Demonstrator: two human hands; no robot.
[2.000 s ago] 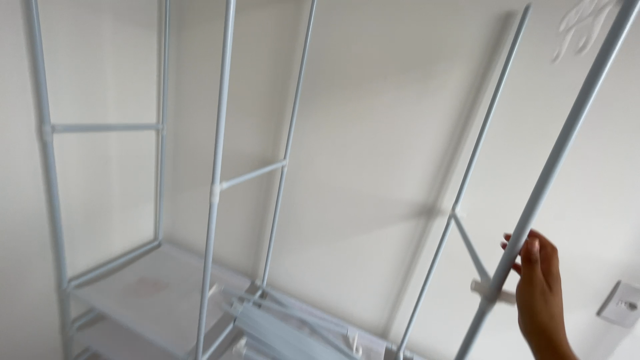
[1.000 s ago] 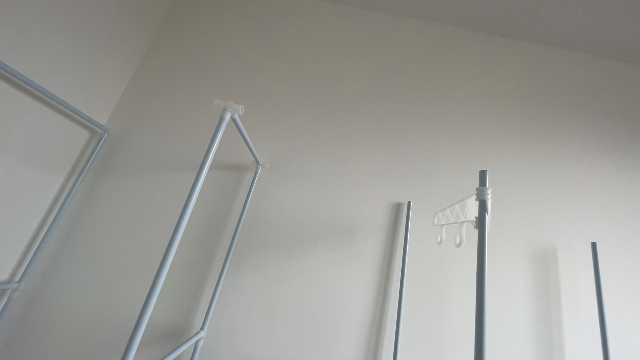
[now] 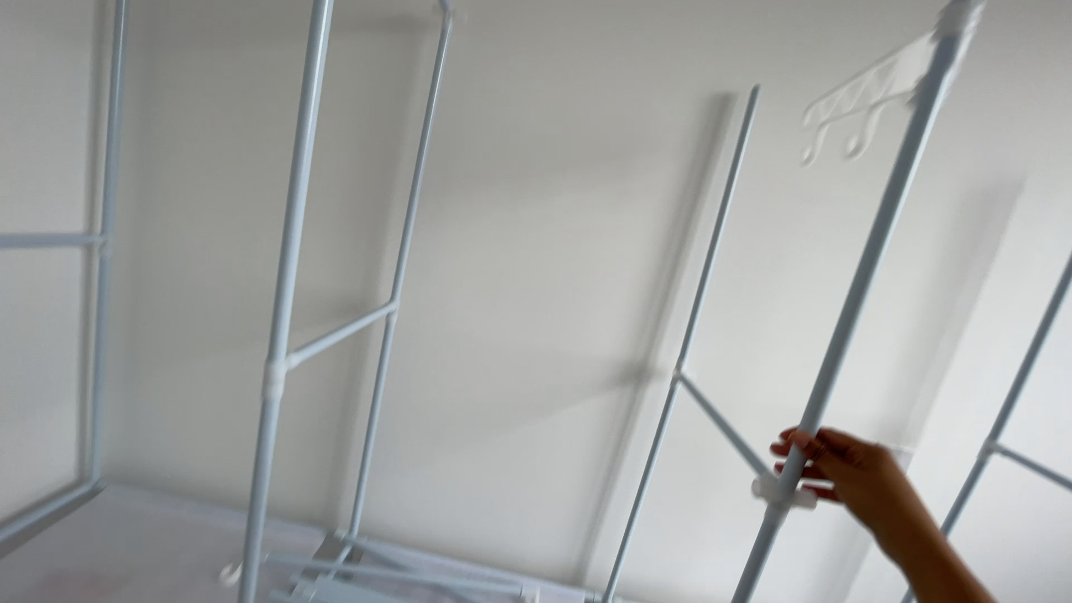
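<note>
My right hand (image 3: 850, 473) grips a light blue metal tube (image 3: 863, 285), an upright of a rack frame, just above a white plastic connector (image 3: 783, 492). A crossbar (image 3: 722, 423) runs from this joint to a thinner upright (image 3: 712, 243) behind it. Higher on the gripped tube sits a white plastic hook bracket (image 3: 871, 92) with two hooks, pointing left. My left hand is out of view.
Another pair of uprights (image 3: 289, 251) joined by a crossbar (image 3: 343, 335) stands left of centre. More frame tubes are at the far left and far right. Loose tubes (image 3: 402, 574) lie on a white surface (image 3: 159, 536) below, against a pale wall.
The view has tilted up and back down. My right hand, absent one second ago, is again on the upright near the connector, much as two seconds ago.
</note>
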